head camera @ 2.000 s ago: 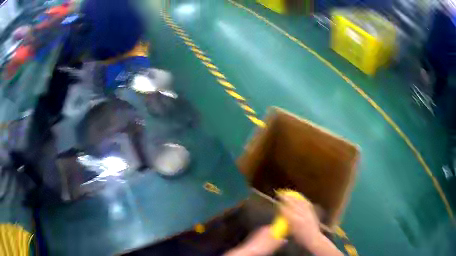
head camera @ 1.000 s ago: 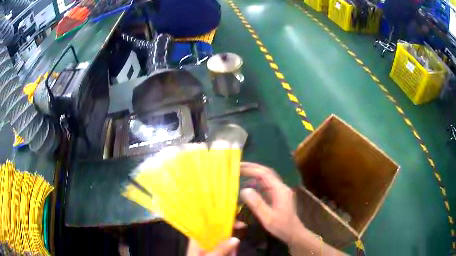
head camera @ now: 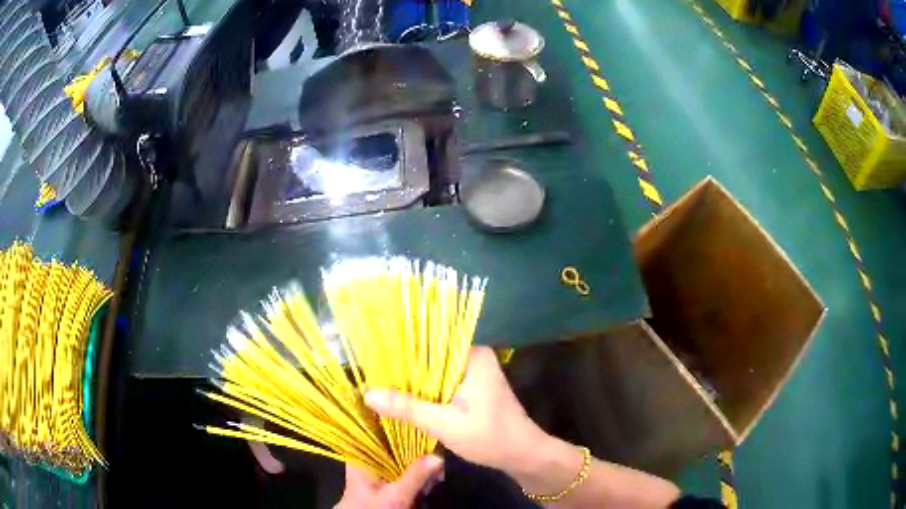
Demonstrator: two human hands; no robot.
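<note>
A fanned bundle of yellow lead wires [head camera: 397,338] with pale tips points away from me over the front edge of the side table. My left hand [head camera: 382,487] grips the lower end of the bundle, partly cut off by the bottom edge. My right hand [head camera: 477,413], with a bracelet at the wrist, holds the bundle's right side, thumb across the wires. The solder pot [head camera: 343,171] with its shiny surface sits behind. A round flux dish [head camera: 504,196] is right of it. A looped rubber band [head camera: 574,280] lies on the bench at right.
A lidded metal cup [head camera: 507,60] and a thin dark bar [head camera: 517,142] are behind the dish. An open cardboard box [head camera: 730,308] stands on the floor at right. Stacked yellow wires lie on a green tray [head camera: 94,388] at left. A ribbed grey duct [head camera: 60,129] is upper left.
The wires have fanned out wider, into two groups. My right hand has moved from beside the bundle onto it. The view has shifted, and the rubber band is visible again.
</note>
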